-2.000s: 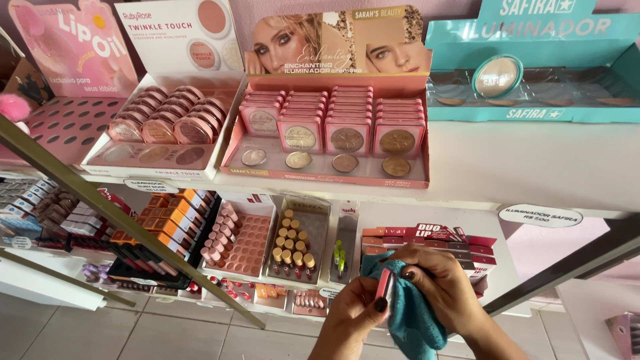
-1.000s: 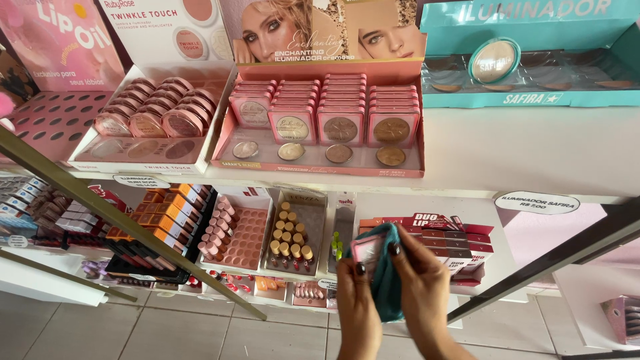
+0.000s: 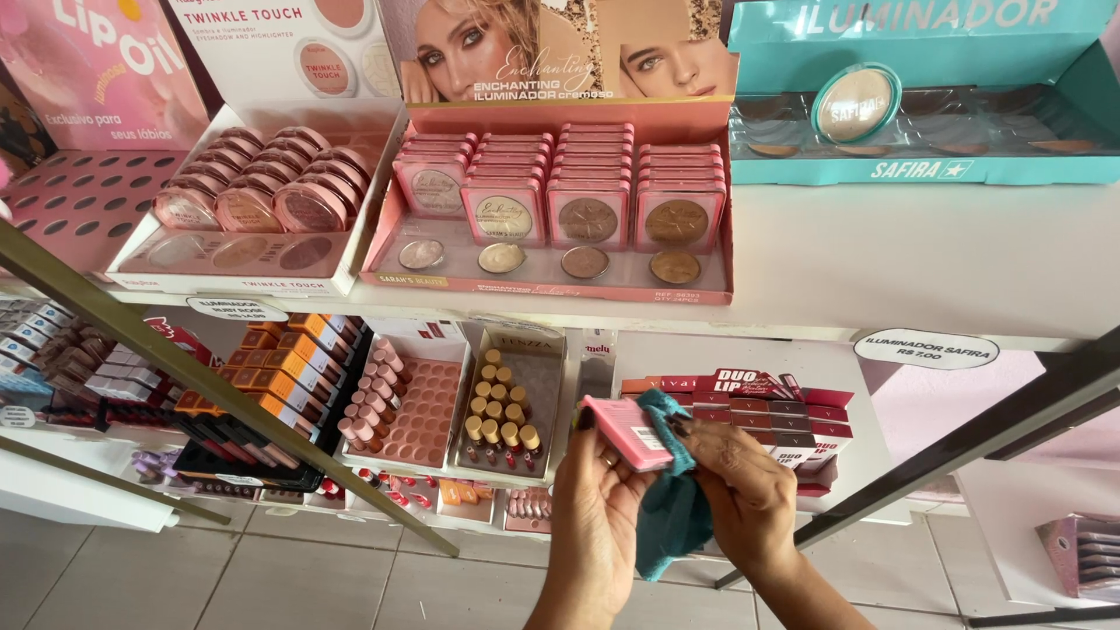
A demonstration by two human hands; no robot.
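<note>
My left hand (image 3: 595, 507) holds a pink square makeup compact (image 3: 628, 432) by its lower left side, with a white label facing up. A teal cloth (image 3: 672, 512) is gripped in my right hand (image 3: 744, 477), whose fingers press it against the compact's right edge. The cloth's loose end hangs down between both hands. Above them on the upper shelf, a pink display box (image 3: 560, 292) holds stacks of similar square compacts (image 3: 595, 210), in four columns of differing heights.
A white box of round compacts (image 3: 262, 284) and a teal display box (image 3: 910, 171) flank the pink box on the shelf (image 3: 875, 254). Below are lip product boxes (image 3: 822, 420), gold-capped bottles (image 3: 499, 402) and pink-capped tubes (image 3: 376, 394). Metal frame bars (image 3: 980, 429) slant at both sides.
The compact has been turned, and its labelled pink side now shows above my left hand. The cloth, earlier wrapped around it, is at its right edge. The view has moved closer to the shelves.
</note>
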